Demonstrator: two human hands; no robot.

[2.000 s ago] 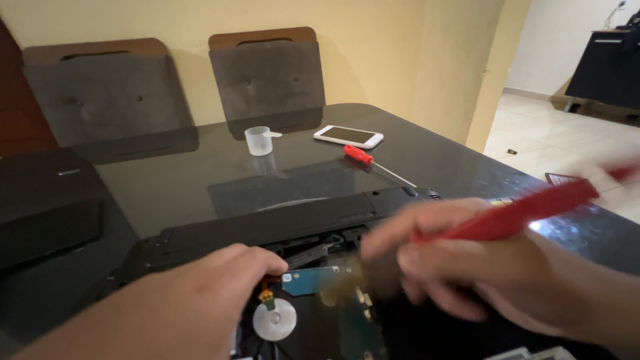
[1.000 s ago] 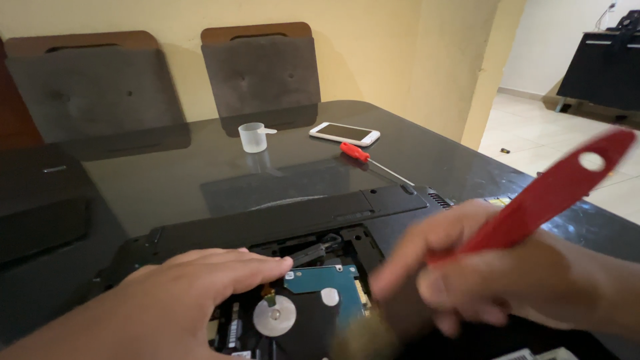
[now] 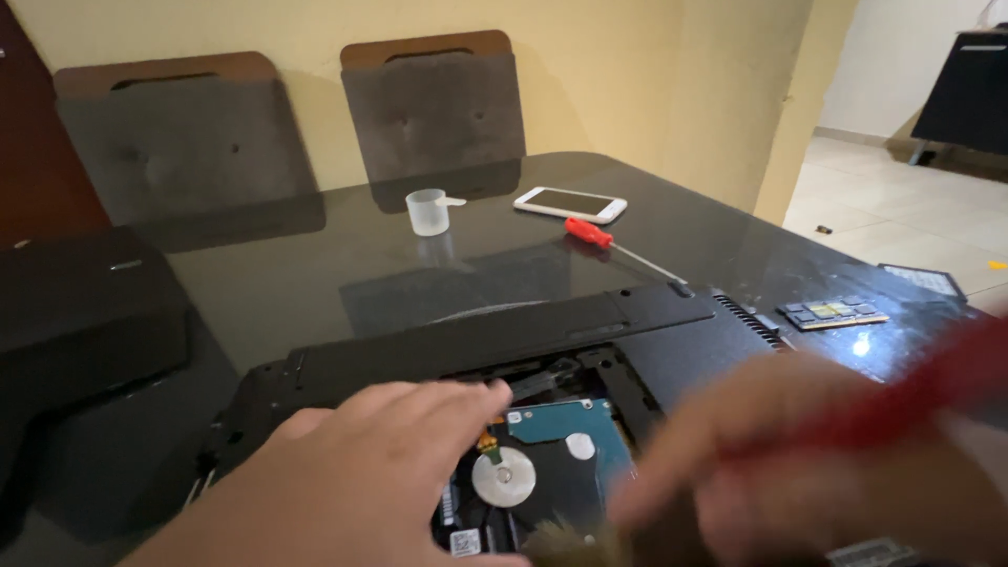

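An upside-down black laptop [image 3: 472, 331] lies on the dark glossy table, its underside bay uncovered. In the bay is a hard drive [image 3: 551, 472] with a teal circuit board and a round silver spindle. My left hand [image 3: 354, 472] rests over the left side of the bay, fingers spread, thumb near the drive's lower edge; it grips nothing that I can see. Blurred by motion, my right hand [image 3: 795, 465] is closed around a red-handled brush [image 3: 906, 386]. The brush's pale bristles [image 3: 567, 543] are over the lower part of the drive.
Behind the laptop are a translucent measuring scoop [image 3: 429, 213], a white smartphone [image 3: 570, 204] and a red-handled screwdriver [image 3: 587, 233]. A memory module [image 3: 835, 313] lies at the right, with a framed flat piece [image 3: 923, 281] beyond it. A dark object [image 3: 71, 315] sits at the left. Two chairs stand behind.
My right hand has moved the brush about over the drive, and the bristles are now lower than two seconds ago. My left hand remains at the bay's left side.
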